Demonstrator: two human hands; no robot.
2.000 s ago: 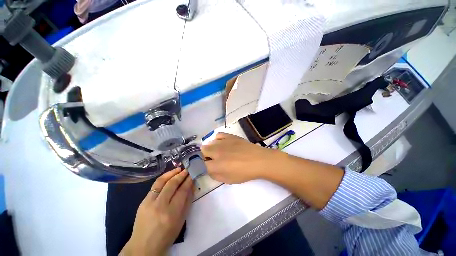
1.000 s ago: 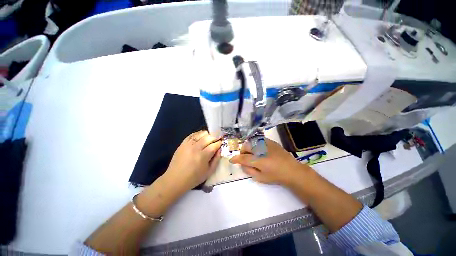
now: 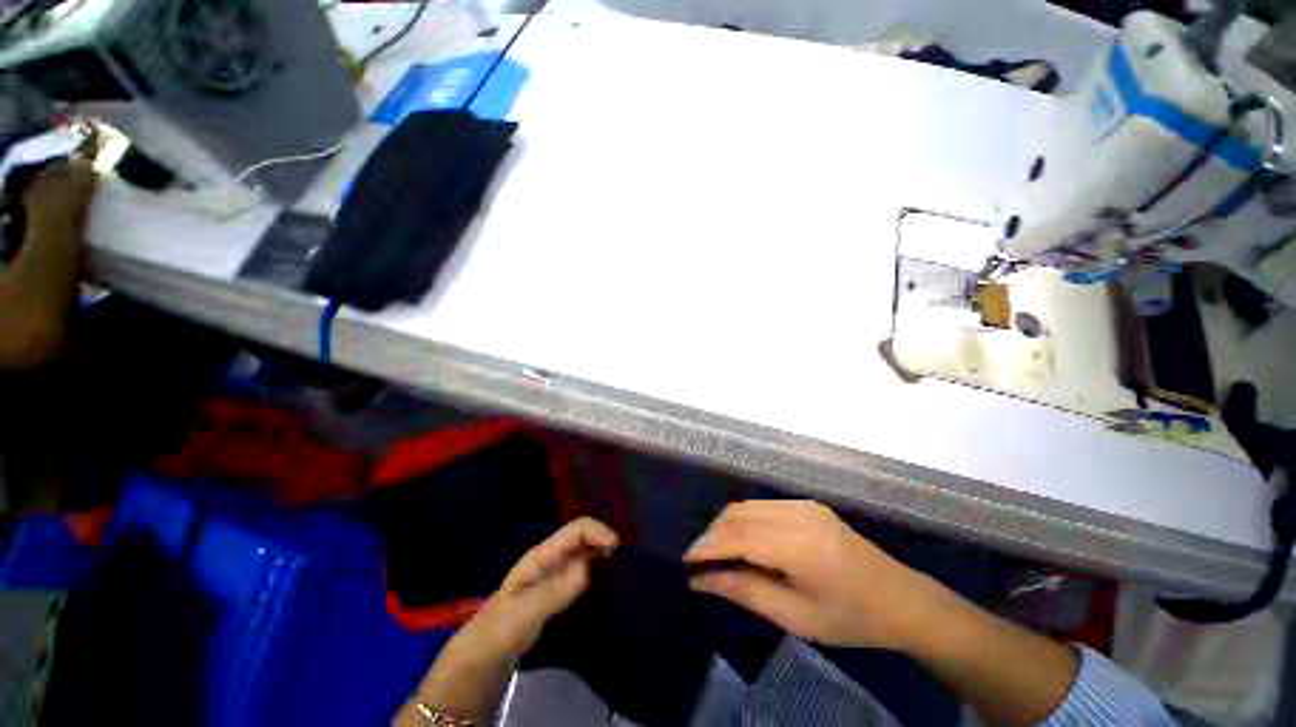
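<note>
A black fabric panel (image 3: 640, 632) is held in front of the table's front edge, over my lap. My left hand (image 3: 540, 589) pinches its upper left corner. My right hand (image 3: 796, 575) pinches its upper right side between thumb and fingers. The fabric hangs down between the hands. The sewing machine (image 3: 1137, 156) stands at the upper right, and its needle plate (image 3: 967, 320) shows with no fabric on it.
A stack of black cut pieces (image 3: 412, 206) lies left on the white table (image 3: 682, 213). Below are a red bin (image 3: 412, 614) with black pieces and a blue bin (image 3: 284, 604). A dark rectangle (image 3: 1177, 341) lies right of the needle. Another person's arm (image 3: 50, 256) is far left.
The view has turned left and down. Both hands have left the needle area and moved below the table's front edge with the black panel, which lay on the table left of the needle.
</note>
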